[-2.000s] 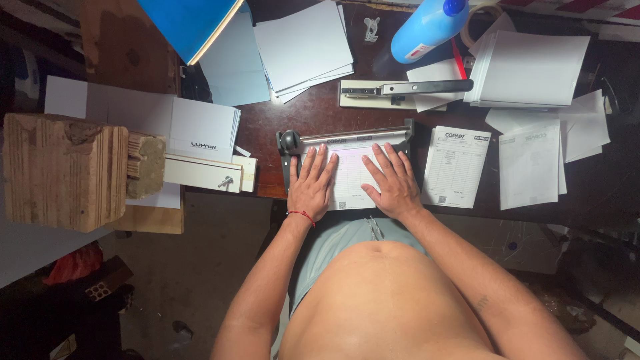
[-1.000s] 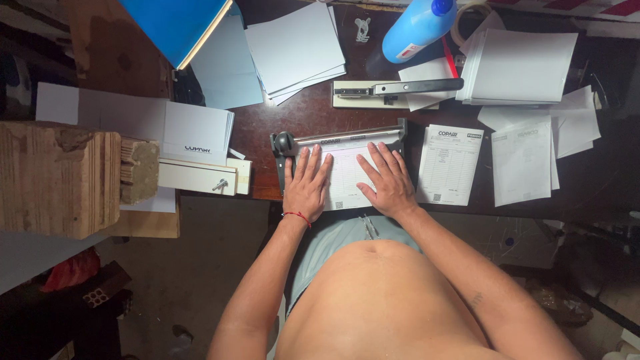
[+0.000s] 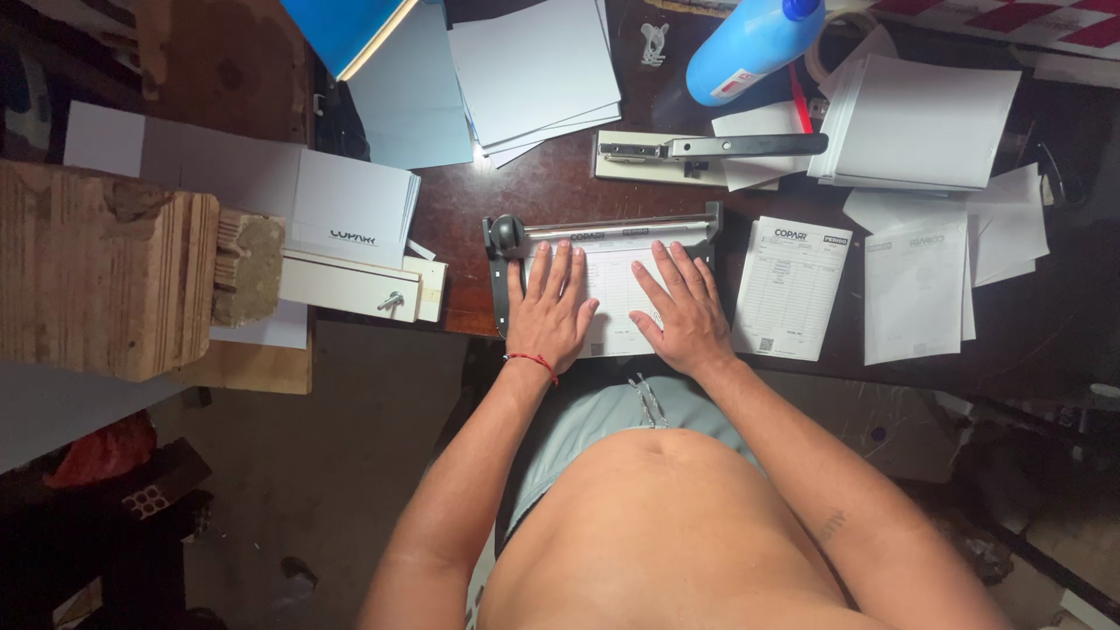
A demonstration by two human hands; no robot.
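My left hand lies flat, fingers spread, on the left side of a printed form sheet. My right hand rests the same way on its right side. The sheet lies on a rotary paper trimmer, its top edge under the rail. The trimmer's black round cutting head is at the rail's left end, above my left fingers. A stack of printed forms lies just right of the trimmer. Neither hand grasps anything.
Behind the trimmer is a long-arm stapler. Beyond it stand a blue bottle and a stack of white paper. More sheets lie at the back and right. A wooden block with a white clamped board is at left.
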